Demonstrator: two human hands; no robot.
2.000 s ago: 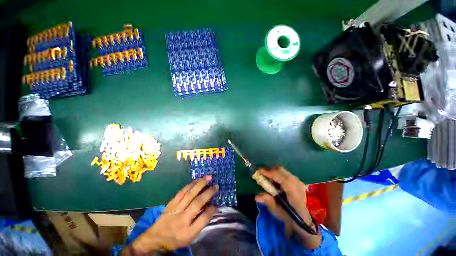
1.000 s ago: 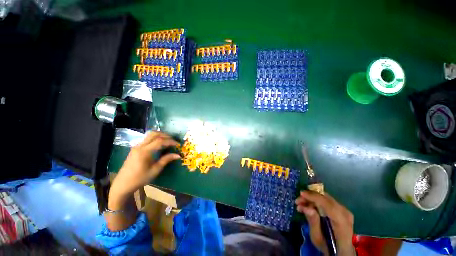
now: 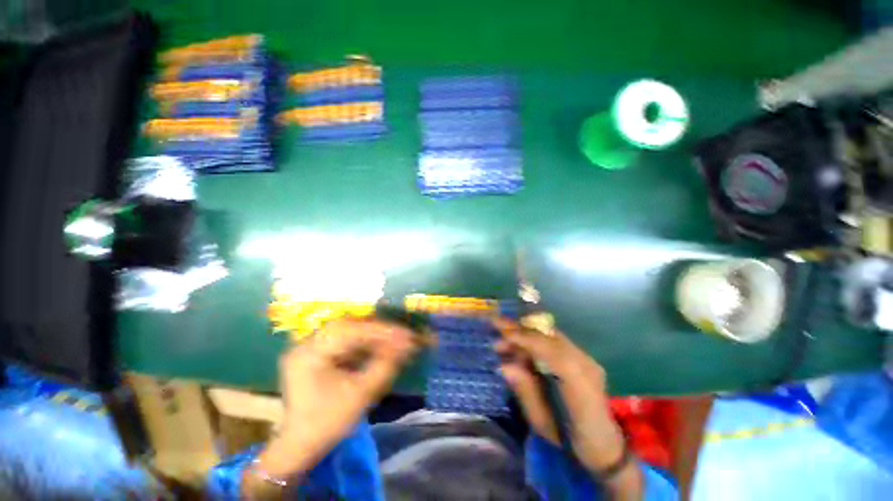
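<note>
The frame is blurred. A blue PCB panel [image 3: 465, 367] lies at the bench edge in front of me, with a row of yellow-orange pieces [image 3: 450, 304] along its far edge. My left hand [image 3: 343, 377] is just left of the panel, fingertips close together near its left edge; whether they hold a piece cannot be told. My right hand [image 3: 563, 382] is shut on the soldering iron [image 3: 539, 323], at the panel's right side, its tip pointing away from me over the mat. The pile of loose yellow-orange pieces [image 3: 318, 294] is behind my left hand, partly white with glare.
Soldered panels [image 3: 211, 103] are at far left, with more [image 3: 338, 103] beside them. Bare panels [image 3: 470, 137] lie far centre. A green solder spool [image 3: 636, 122], fume fan [image 3: 769, 181] and tip-cleaning pot [image 3: 729, 298] stand right. A plastic bag [image 3: 157, 235] lies left, beside a black object [image 3: 59, 196].
My left hand has moved right, from the pile to beside the panel. My right hand still holds the iron. The whole view has shifted, moving the bench things leftward in the picture.
</note>
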